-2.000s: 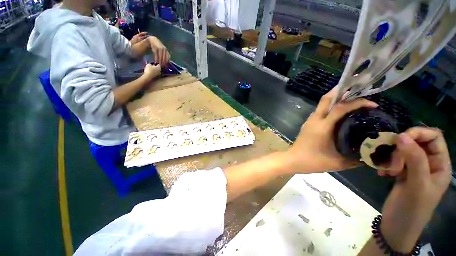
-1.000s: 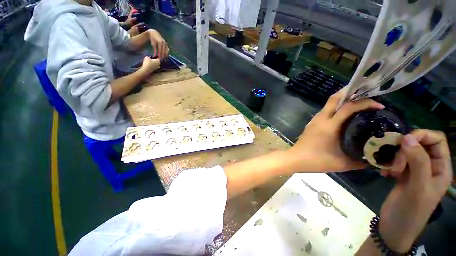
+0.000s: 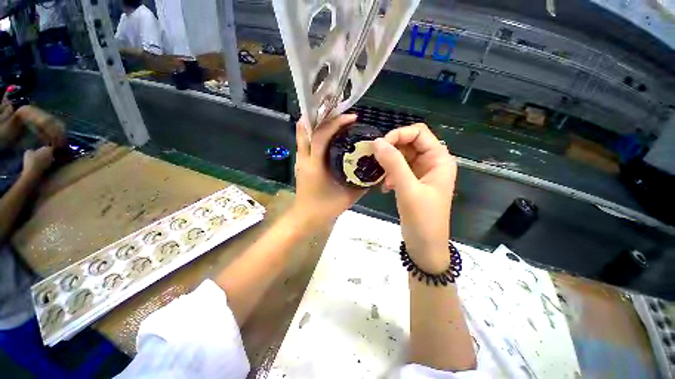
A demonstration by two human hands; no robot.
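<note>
My left hand (image 3: 320, 178) holds a black cylindrical housing (image 3: 340, 152) with its end face turned toward me. The same hand pinches a white sticker sheet (image 3: 302, 52) with open holes, which stands upright above it. My right hand (image 3: 416, 166) pinches the edge of a tan adhesive gasket (image 3: 353, 164) with an irregular centre cutout. The gasket lies over the housing's end face; whether it is fully stuck down I cannot tell. My right fingertips cover its right edge.
A stack of sticker sheets (image 3: 152, 255) lies on the brown board at left. A stained white work sheet (image 3: 344, 277) lies before me. Black units (image 3: 518, 215) stand on the conveyor (image 3: 474, 194). Another person's hands (image 3: 37, 141) are at far left.
The view has swung right, so hands, housing and stack appear further left. Both hands keep their hold, with the gasket still at the housing's end. More conveyor and black units show at right.
</note>
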